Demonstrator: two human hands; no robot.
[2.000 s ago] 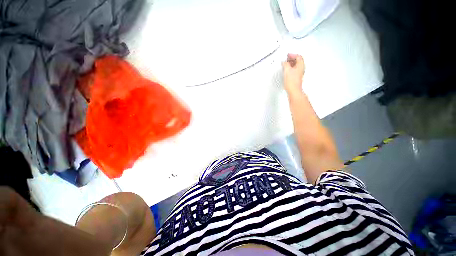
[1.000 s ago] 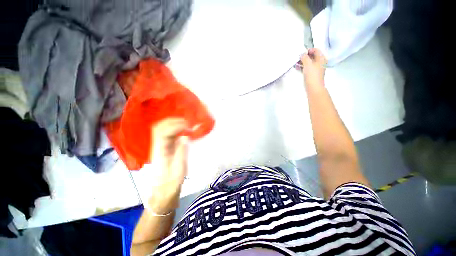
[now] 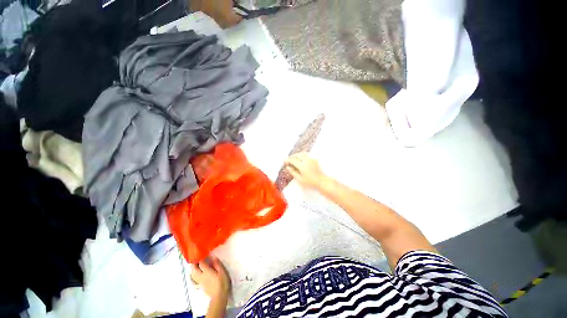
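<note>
A narrow pointed speckled brown-grey cloth piece (image 3: 309,134) lies on the white table (image 3: 354,168), just right of the orange-red plastic bag (image 3: 233,200). My right hand (image 3: 303,169) is on the lower part of this piece, fingers over it; its lower tip shows beside the bag. My left hand (image 3: 212,277) is at the table's near side, just below the bag's lower corner, fingers somewhat apart, with nothing seen in it.
A large grey cloth pile (image 3: 155,118) lies left of the bag. Black cloth (image 3: 68,68) is piled at the left and more black cloth (image 3: 516,93) at the right. Speckled cloth (image 3: 348,40) and a white cloth bundle (image 3: 435,81) are at the far side. Yellow-black tape (image 3: 527,287) marks the floor.
The view has shifted, showing more of the table's far side. My right hand has moved from beside the white bundle to near the bag. My left hand has moved off the bag to below it.
</note>
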